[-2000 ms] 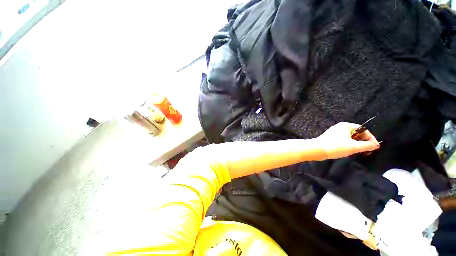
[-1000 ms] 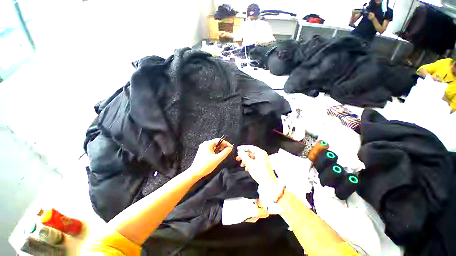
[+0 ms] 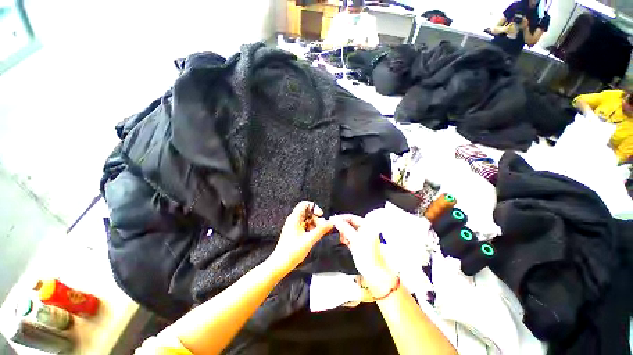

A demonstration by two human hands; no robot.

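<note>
My left hand [image 3: 300, 239] is in front of the black garment pile [image 3: 284, 163], with a small dark tool, perhaps thread snips [image 3: 309, 216], held in its curled fingers. My right hand [image 3: 364, 253], with a red band at the wrist, meets it with pinched fingertips. The fingertips nearly touch or touch. Something thin such as a thread or needle may be between them, too small to tell. A white piece [image 3: 332, 291] lies below the hands on black fabric.
Orange-brown cone [image 3: 440, 206] and black thread cones [image 3: 458, 239] stand right of my hands. A second black garment pile [image 3: 555, 236] lies at right. A red bottle [image 3: 69, 298] and jars are lower left. People [image 3: 522, 28] are in the background.
My view has swung right and levelled since the earliest frame, bringing both hands in. Since the later one, my hands have come together at the fingertips.
</note>
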